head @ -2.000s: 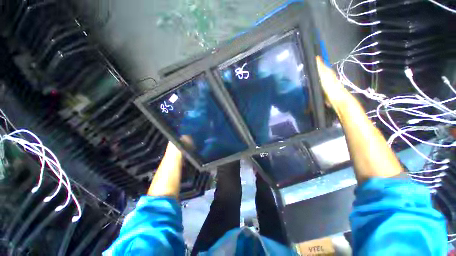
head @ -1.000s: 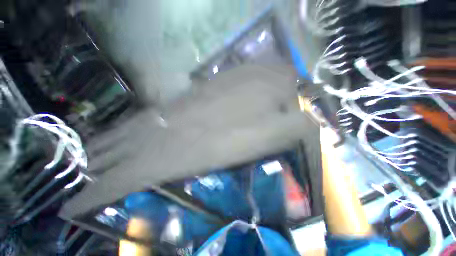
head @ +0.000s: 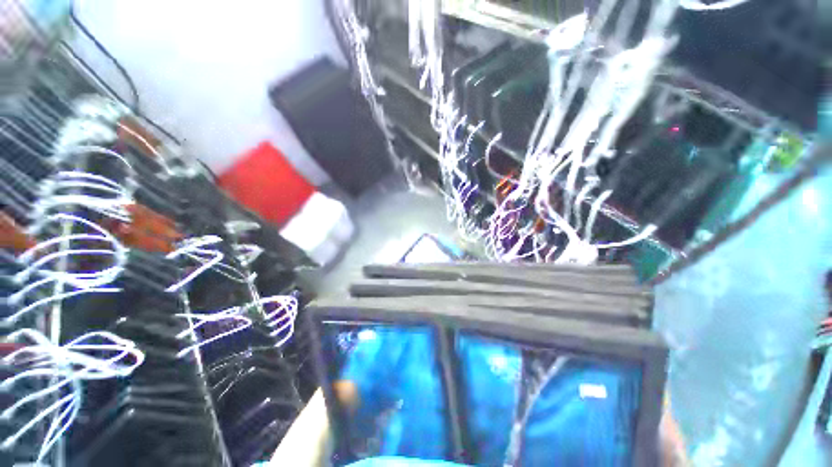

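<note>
A stack of several black device trays (head: pixel 493 315) is close in front of me at the bottom centre. The top tray has two side-by-side pockets, each with a glossy tablet (head: pixel 388 392) reflecting blue clothing; the right tablet (head: pixel 584 410) has a small white label. My left hand (head: pixel 306 436) is at the stack's left side, mostly hidden and cut off by the lower edge. My right hand (head: pixel 673 445) is at the right side, with only a sliver showing. Both hold the stack; the fingers are hidden.
Cabled racks with dark slabs stand at left (head: pixel 146 365) and upper right (head: pixel 511 100), with white cables (head: pixel 82 228) hanging out. On the pale floor are a red piece (head: pixel 269 182), a white piece (head: pixel 319 228) and a dark box (head: pixel 333 119).
The view has swung to another part of the aisle. The tray was tilted by my hands over other trays; now a stack of several trays is between my hands, close to my body.
</note>
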